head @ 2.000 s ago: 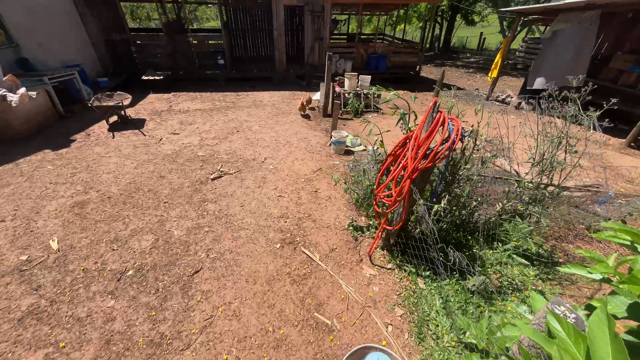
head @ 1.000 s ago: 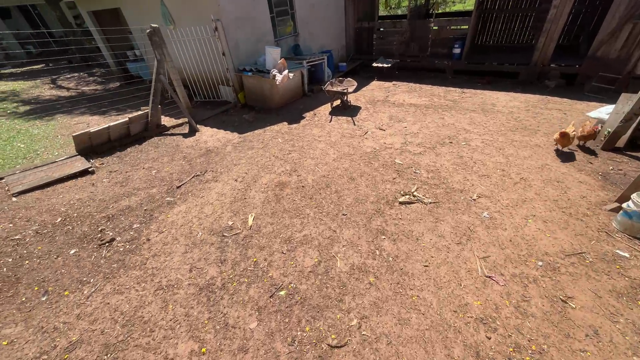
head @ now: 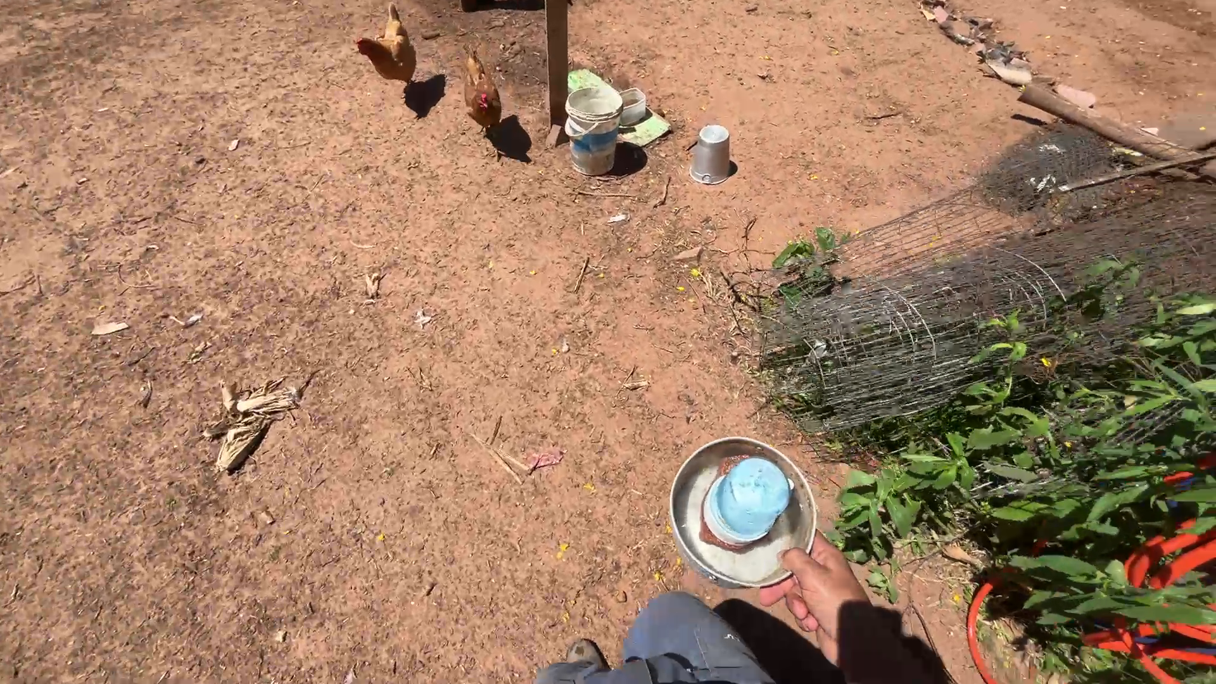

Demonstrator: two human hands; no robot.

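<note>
My right hand [head: 819, 591] grips the rim of a round metal bowl [head: 688, 532] at the lower middle, thumb on the inside edge. Within the bowl sits a small white container with a light-blue, domed top [head: 752, 494], and something reddish-brown lies under and around it. Just below are my knee in grey trousers [head: 679, 632] and the tip of a shoe [head: 586, 652]. My left hand is out of sight.
Two brown hens [head: 389, 55] stand near a wooden post [head: 557, 62]. By it are a white-and-blue bucket [head: 594, 133] and an upturned metal pail [head: 711, 156]. Rolled wire mesh [head: 883, 332], leafy plants and an orange hose [head: 978, 617] lie at right. A dry corn husk [head: 249, 418] lies left.
The view has swung widely and now looks further down. The bowl, only a rim at the bottom edge two seconds ago, is now in full view with my right hand on it.
</note>
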